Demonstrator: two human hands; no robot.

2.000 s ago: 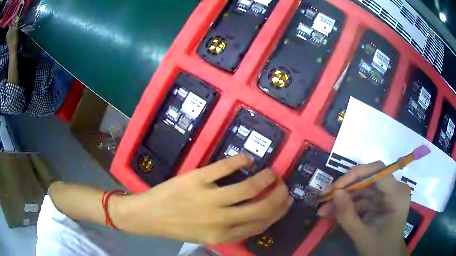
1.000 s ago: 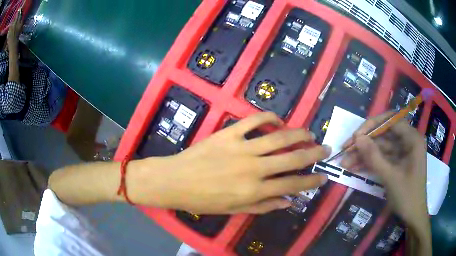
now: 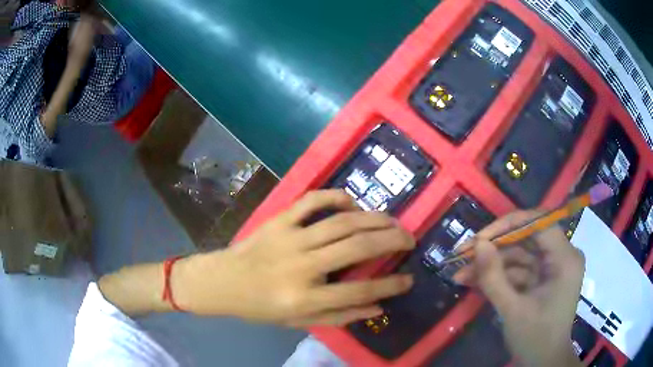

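A red-pink foam tray (image 3: 448, 166) holds black open-backed phones. My right hand (image 3: 533, 276) grips an orange pick (image 3: 533, 231) with a purple-pink end, its thin tip at the silver card slots of a near-row phone (image 3: 396, 314). My left hand (image 3: 308, 269) lies palm down over the tray's near left part, fingers spread, partly covering that phone and the near-left phone (image 3: 422, 163). I see nothing held in it. A white backing sheet (image 3: 616, 276) with a few black bars lies over the tray at the right. Any strip at the tip is too small to tell.
Fanned white sheets with black bars (image 3: 608, 46) lie beyond the tray. A glossy green surface (image 3: 236, 54) runs behind it. A person in a checked sleeve (image 3: 36, 68) is at upper left. Cardboard boxes (image 3: 43, 215) and a red object (image 3: 147, 107) are below the bench edge.
The tray has shifted right in view. The pick's tip has moved from the backing sheet to a phone's card slots. My left hand has moved off the sheet, which now lies farther right.
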